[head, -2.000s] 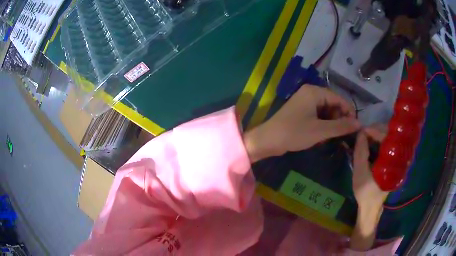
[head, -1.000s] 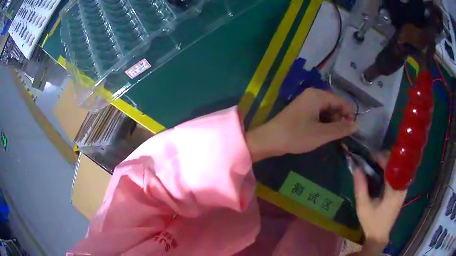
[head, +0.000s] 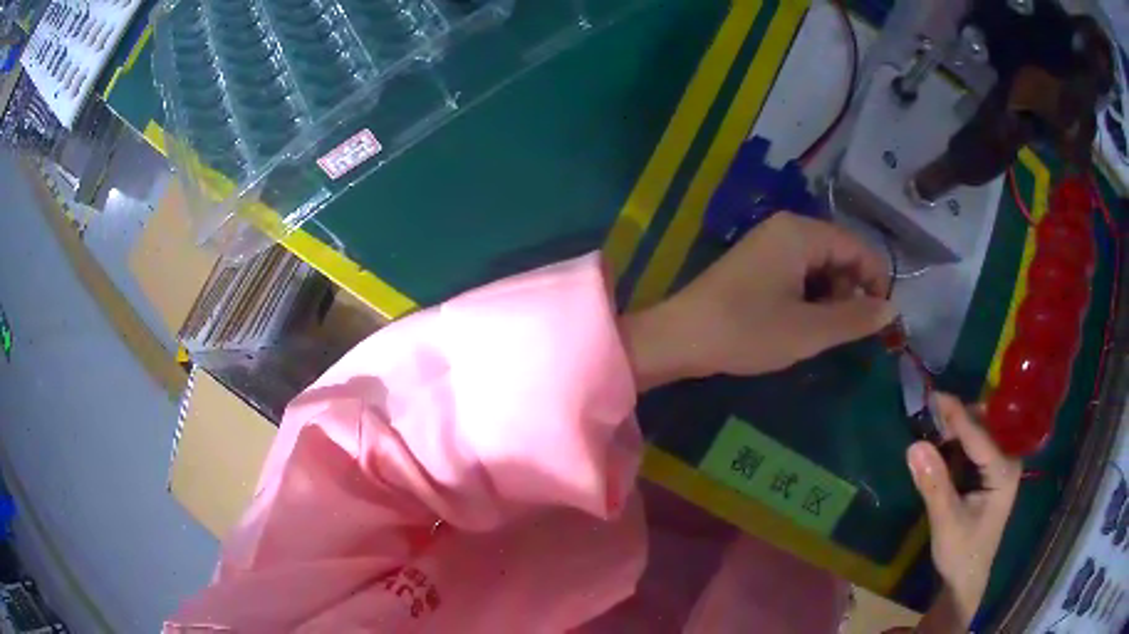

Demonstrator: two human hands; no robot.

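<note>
My left hand (head: pixel 774 297) reaches in from the left beside the clamp fixture (head: pixel 910 167), thumb and fingertips pinched together. A small brownish piece (head: pixel 894 334) shows at its fingertips; whether they grip it is unclear. My right hand (head: pixel 972 495) is at the lower right, fingers closed around a slim dark and silver tool (head: pixel 916 394), possibly tweezers, which points up towards my left fingertips. Thin dark and red wires run alongside it. The red ribbed clamp handle (head: pixel 1046 322) hangs just above and right of my right hand.
A clear blister tray (head: pixel 279 112) with a small label is at the upper left. A dark blue piece (head: pixel 758 192) sits beside the fixture. A green label (head: pixel 778 477) is on the mat's front. An open cardboard box (head: pixel 223 452) stands below left. Foam boards (head: pixel 1096 582) show at the edges.
My right hand has moved down and right, away from my left fingertips, uncovering the dark and silver tool. My left hand stays pinched beside the fixture. The view has shifted slightly.
</note>
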